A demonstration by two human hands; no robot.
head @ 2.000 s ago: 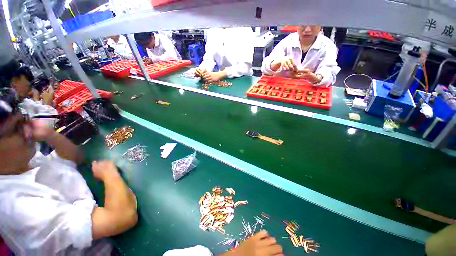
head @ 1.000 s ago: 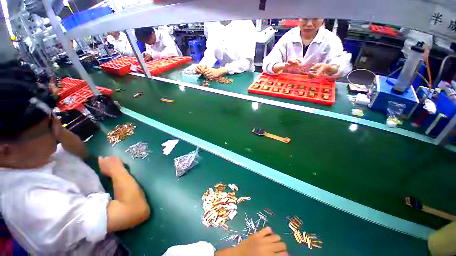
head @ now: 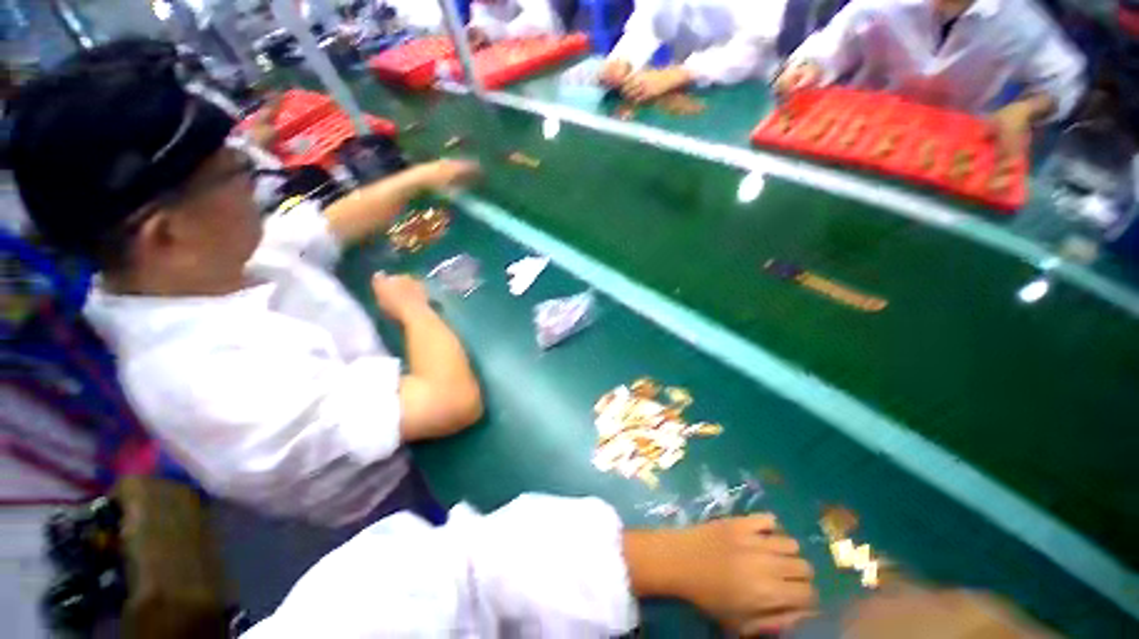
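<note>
My left hand [head: 749, 577] rests at the bottom with its fingers curled, back up; whether it holds anything is hidden. My right hand [head: 943, 612] is a blur at the bottom edge, partly cut off; its fingers are not distinct. A loose pile of gold connector pieces [head: 643, 431] lies on the green bench beyond my left forearm. Thin silver pins [head: 718, 497] lie scattered just beyond my left hand. A smaller group of gold pieces [head: 853, 549] lies between my hands and the belt.
A clear packet [head: 563, 318] and a white scrap [head: 526, 273] lie farther up the bench. A worker in white [head: 250, 387] sits close at left. A watch with strap [head: 824, 286] lies on the belt, beyond the pale teal edge [head: 799, 381]. A red tray [head: 899, 144] stands across it.
The view has swung left and down, so everything sits differently in the picture. More of my left arm shows, and my right hand has come in, blurred. The neighbour's far arm now reaches out towards the belt.
</note>
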